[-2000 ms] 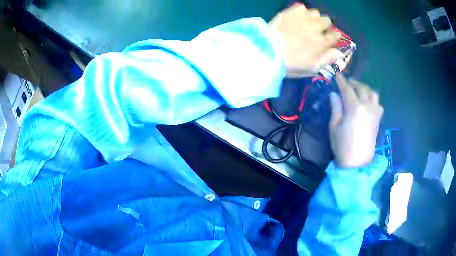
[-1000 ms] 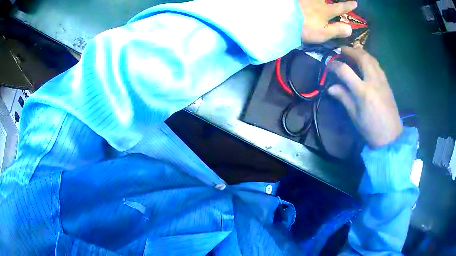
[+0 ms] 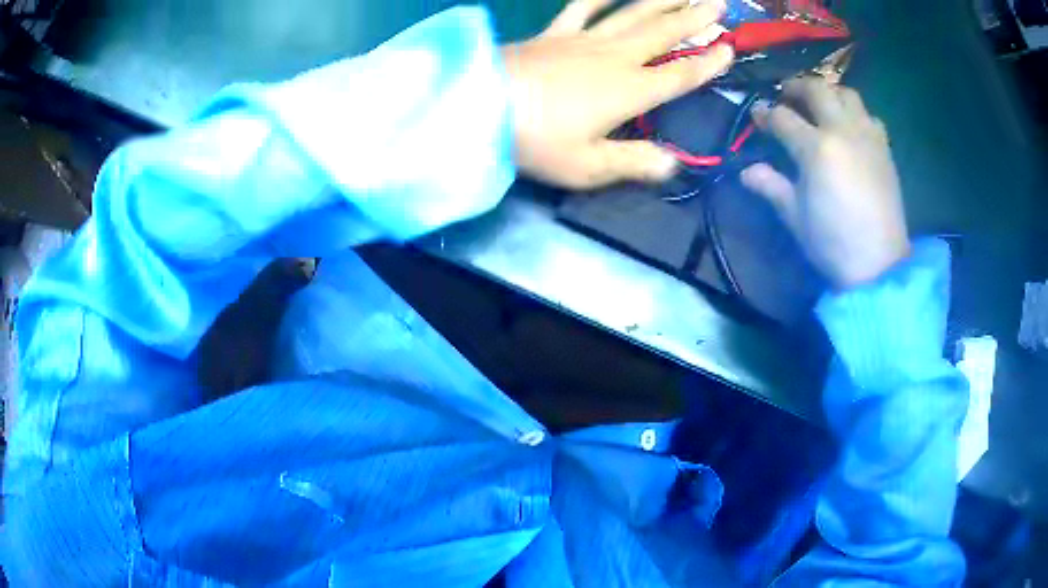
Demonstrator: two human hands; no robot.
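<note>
A dark tray [image 3: 649,239] lies at the bench's front edge, with looped red and black test lead cable [image 3: 710,236] in it. A red clamp [image 3: 787,38] lies at the tray's far side, near the top of the picture; a metal jaw end shows beside it. My left hand [image 3: 609,98] is spread over the tray's left part, its fingertips near the red clamp and lead. My right hand [image 3: 845,184] is over the tray's right part, fingers bent near the cable, thumb apart. Both are blurred; whether the fingertips touch the lead is unclear.
The bench's shiny front edge [image 3: 598,287] runs diagonally below the tray. A white piece [image 3: 975,402] lies right of my right sleeve, and another pale piece [image 3: 1035,315] at the right rim. A brown carton [image 3: 40,172] is at the left. Dark items are cut off top right.
My left hand has moved left and down from the clamps and spread its fingers. My right hand has moved up and right since the earliest frame. The clamps now lie higher in view.
</note>
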